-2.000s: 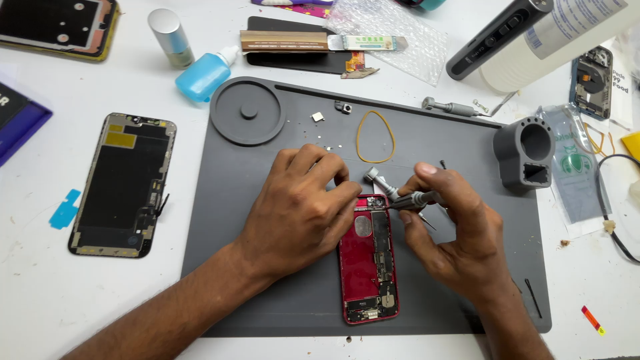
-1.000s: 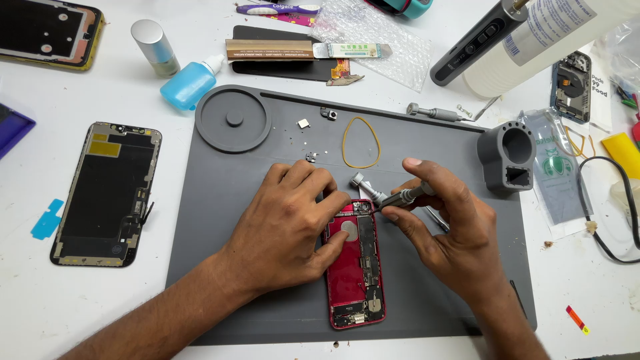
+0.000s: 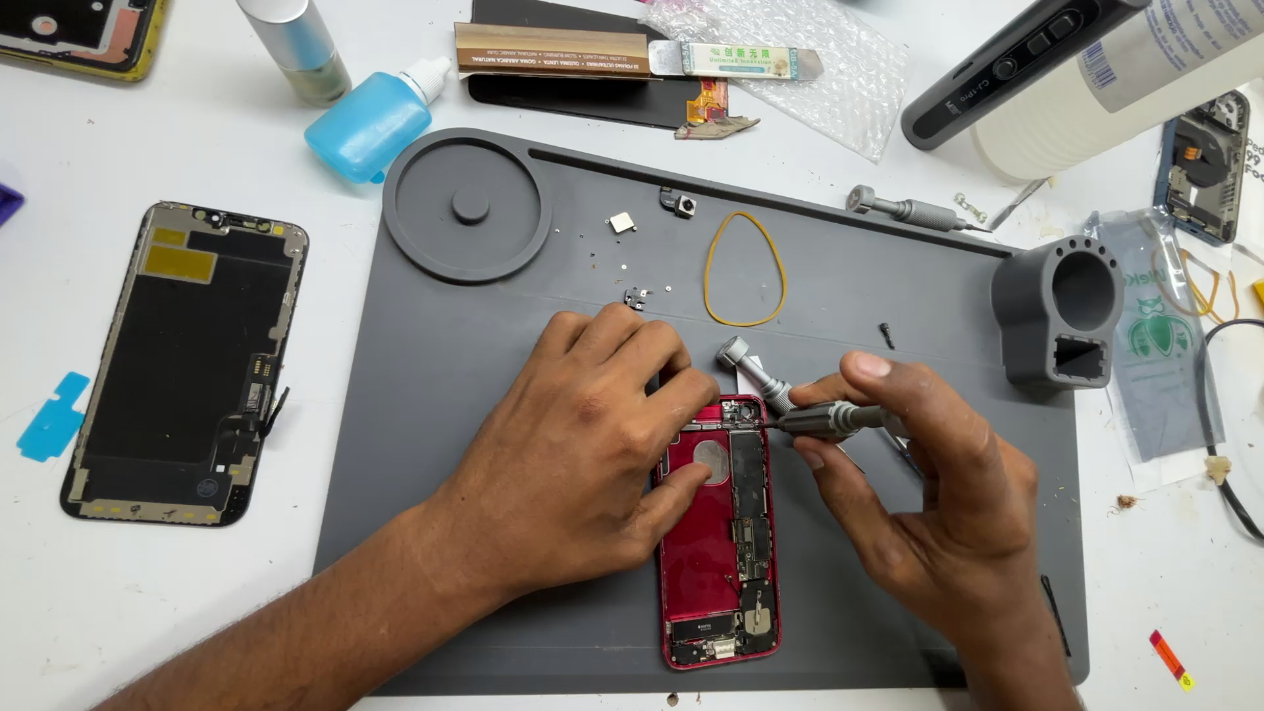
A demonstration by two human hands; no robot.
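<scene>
An opened red smartphone housing (image 3: pixel 701 553) lies on the grey work mat (image 3: pixel 474 375), its logic board and small parts showing down the right side. My left hand (image 3: pixel 602 444) rests over its upper left, the thumb on the housing and the other fingertips at its top edge, partly hidden. My right hand (image 3: pixel 928 484) grips a grey precision screwdriver (image 3: pixel 829 420), whose tip is at the upper right of the housing. Just above it a second screwdriver (image 3: pixel 755 373) lies on the mat. A small camera module (image 3: pixel 683 205), a metal shield (image 3: pixel 621 223) and tiny screws lie farther up.
A yellow rubber band (image 3: pixel 707 281) and a grey tool holder (image 3: pixel 1022 336) are on the mat, with another screwdriver (image 3: pixel 913 211) along its top edge. A phone display assembly (image 3: pixel 178 365) lies at left. Blue (image 3: pixel 365 128) and white (image 3: pixel 1076 109) bottles stand or lie behind.
My left thumb has drawn closer to the other fingers over the housing. My right hand keeps the screwdriver at the housing's upper right.
</scene>
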